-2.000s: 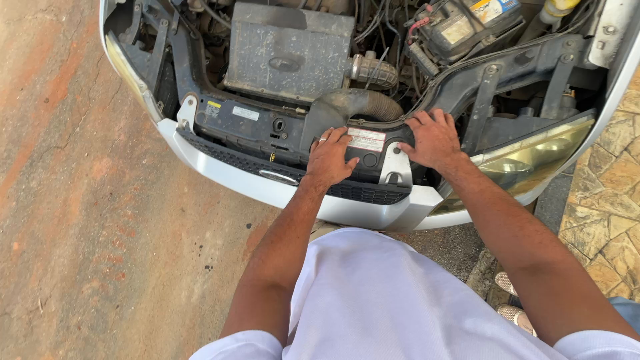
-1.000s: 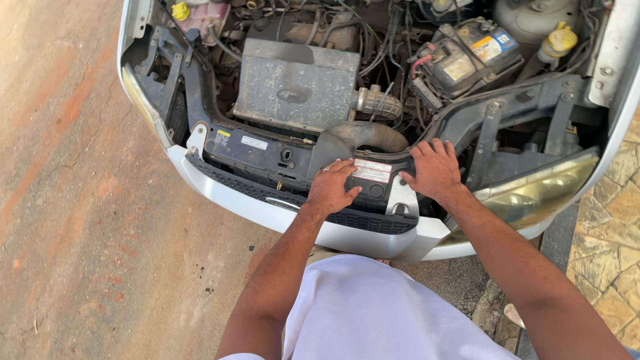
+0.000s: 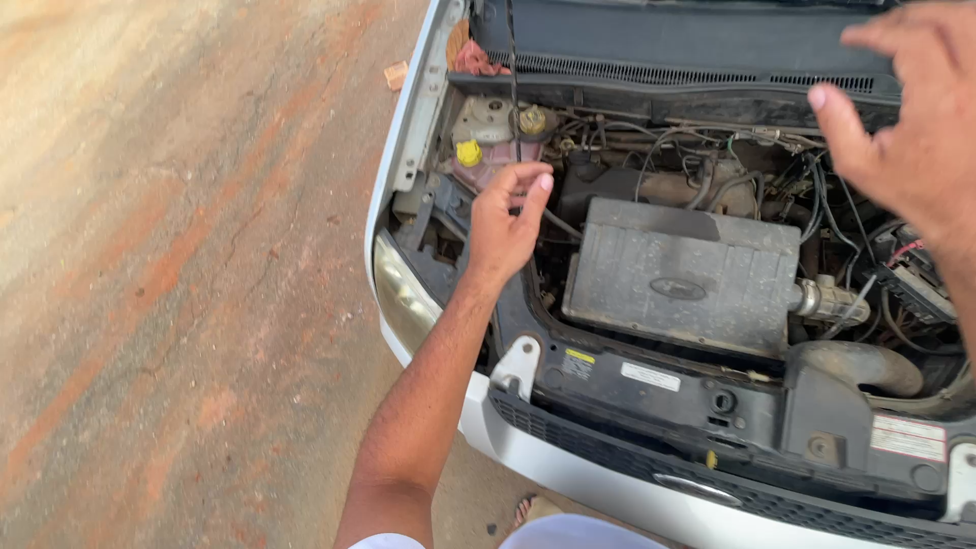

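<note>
My left hand is raised over the left side of a car's engine bay, its thumb and fingers curled close to the lower end of a thin dark rod, likely the hood prop. Whether the fingers grip the rod I cannot tell. Just beyond the hand are a pinkish coolant reservoir with a yellow cap and another yellowish cap. My right hand is up at the right edge with fingers spread, holding nothing visible, partly cut off by the frame.
A dusty grey engine air-filter box fills the middle of the bay, with a black intake duct in front. A reddish cloth lies by the cowl. The headlight and front grille edge the car; stained concrete ground lies left.
Both hands have left the front panel above the grille. The left is now up by the thin rod, the right raised at the right edge. The view has shifted toward the car's left-hand side.
</note>
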